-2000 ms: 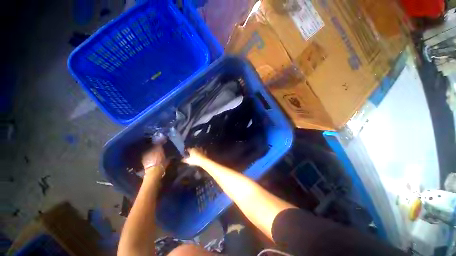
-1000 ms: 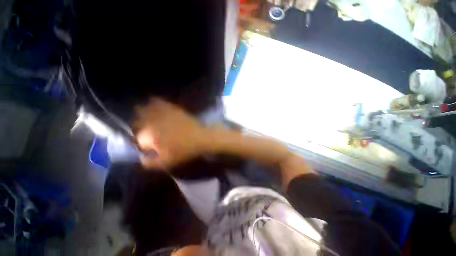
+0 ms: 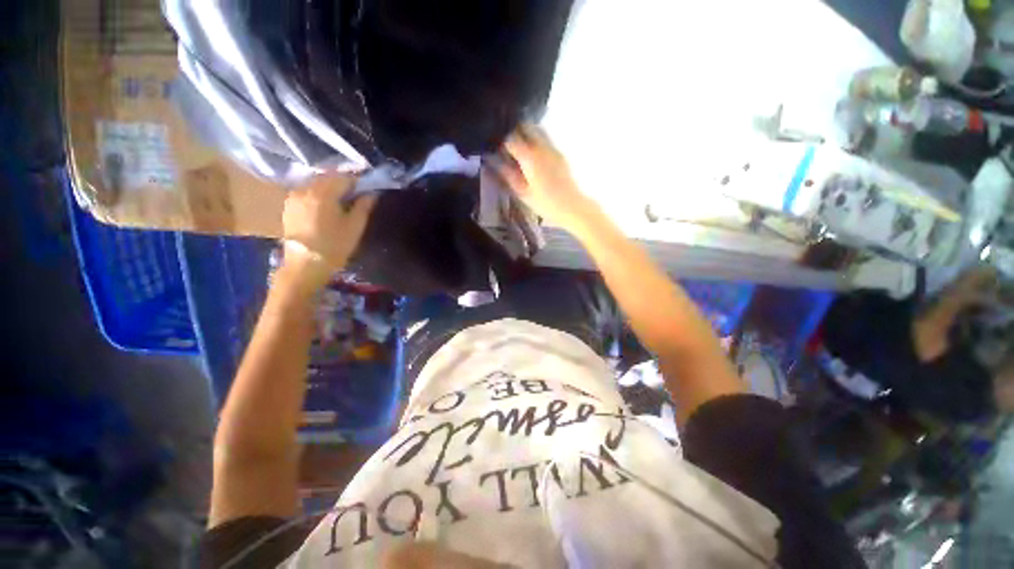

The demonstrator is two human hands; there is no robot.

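Observation:
A large bundle of cut pieces (image 3: 445, 67), black with pale grey and white layers at its left side, lies at the left end of the white table and over the box. My left hand (image 3: 322, 222) grips the bundle's lower left edge, where pale cloth gathers. My right hand (image 3: 539, 178) holds its lower right edge, with fingers on the cloth. A black part with pale strips hangs between my hands toward my lap. The fingertips of both hands are partly hidden by cloth.
A cardboard box (image 3: 211, 198) stands at the left, with blue baskets (image 3: 139, 291) below. The white tabletop (image 3: 667, 100) is at the right, with a sewing machine (image 3: 856, 195) on it. Another person's arm (image 3: 945, 311) shows at the far right.
The view has swung from the floor basket to the table. The bundle now lies at the table's left end with both hands on it; earlier both hands were in the basket.

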